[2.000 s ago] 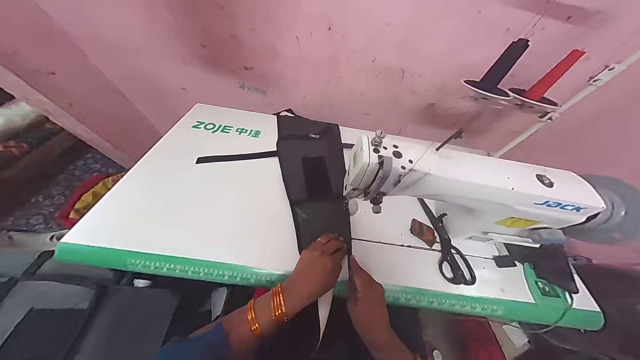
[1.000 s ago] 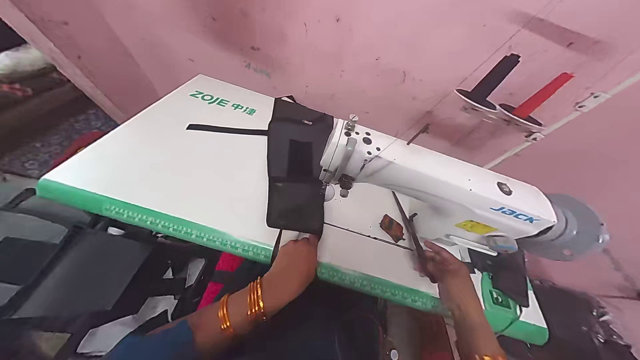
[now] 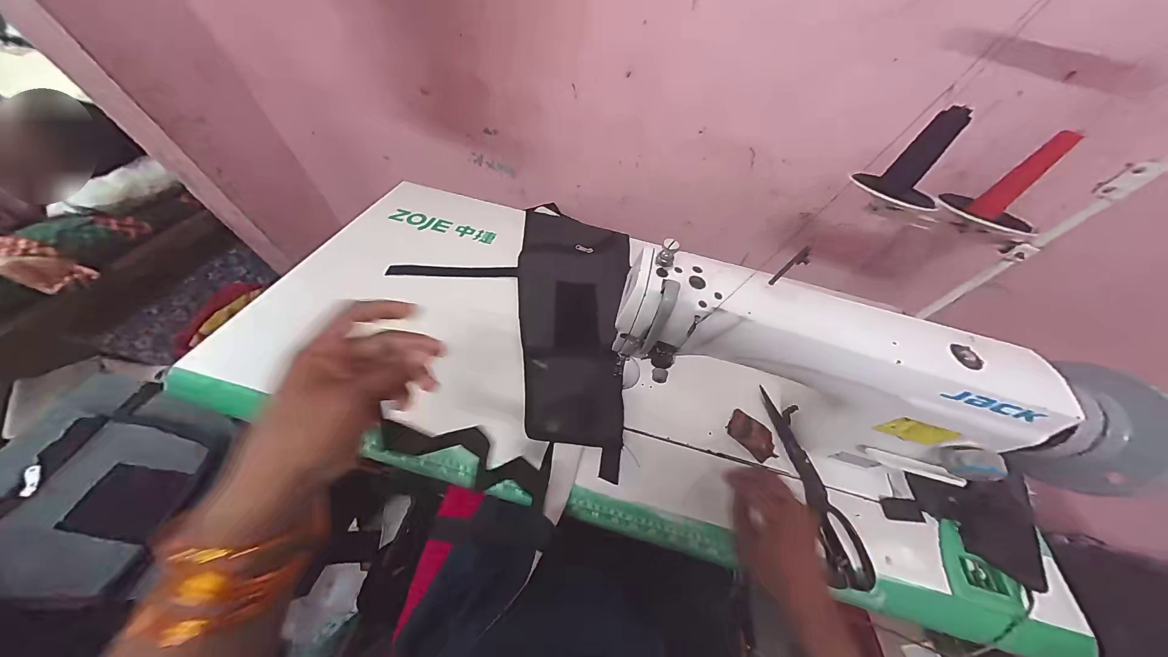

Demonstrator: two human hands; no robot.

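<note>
A black fabric piece (image 3: 570,328) with straps lies on the white sewing table (image 3: 456,319), its right edge beside the head of a Jack sewing machine (image 3: 849,338). Left of the fabric, my left hand (image 3: 365,365) is raised over the table, blurred, its fingers apart and holding nothing. My right hand (image 3: 776,529) is near the table's front edge, just left of the black scissors (image 3: 821,502), which lie on the table; its fingers are blurred. A narrow black strip (image 3: 456,443) lies crumpled along the front edge. A small brown piece (image 3: 753,435) lies near the scissor blades.
Black and red thread spools (image 3: 926,160) stand behind the machine by the pink wall. Grey and black fabric pieces (image 3: 119,493) are piled at the left, below the table. Another person (image 3: 55,228) is at the far left. A green tray (image 3: 985,566) sits at the right front.
My left hand has moved from the fabric's lower end to the left. My right hand, at the scissors a second ago, is now left of them. A crumpled black strip now shows at the front edge.
</note>
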